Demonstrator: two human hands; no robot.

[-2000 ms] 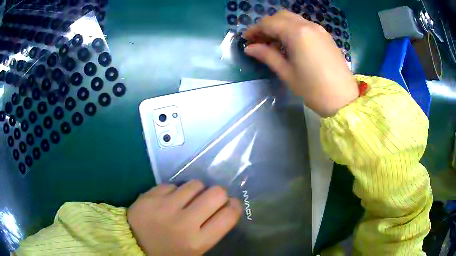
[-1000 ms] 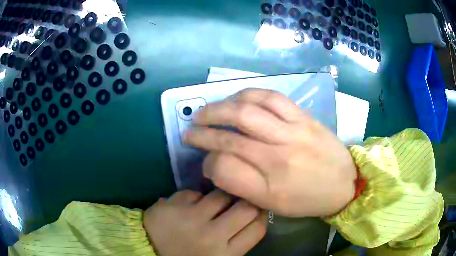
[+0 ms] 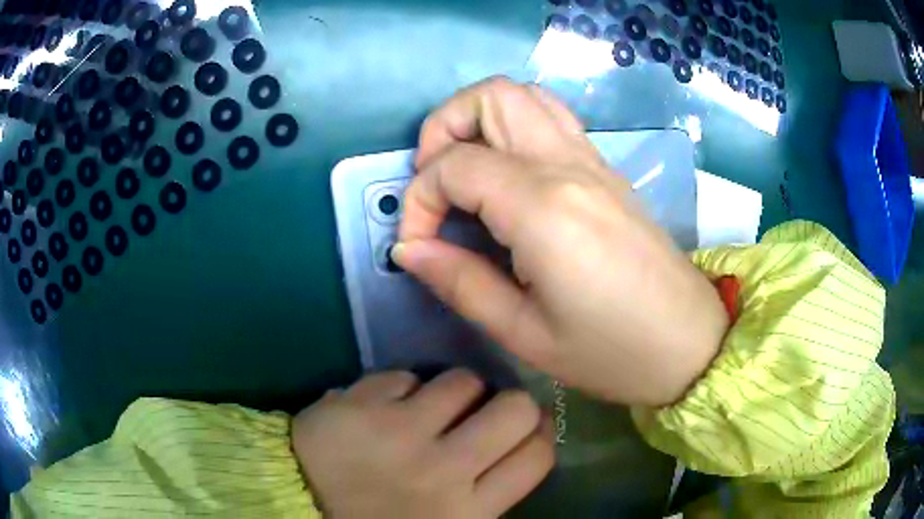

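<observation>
A grey tablet lies back up in front of me, its top left corner and camera plate showing. The upper round camera opening is visible; the lower one is partly hidden by fingertips. My right hand is over the tablet, thumb and finger close together at the lower opening; whether a small part is between them cannot be told. My left hand rests with curled fingers on the lower left of the tablet; anything under its fingers is hidden. Clear film on the tablet shows only as glare.
Clear sheets with rows of black rings lie at the left; another ring sheet lies at the top right. A white sheet sticks out right of the tablet. A blue bin and a pale block are at the far right.
My right hand has come from the upper ring sheet down to the camera plate, and its fingers have drawn in at the lower opening. My left hand stays on the tablet.
</observation>
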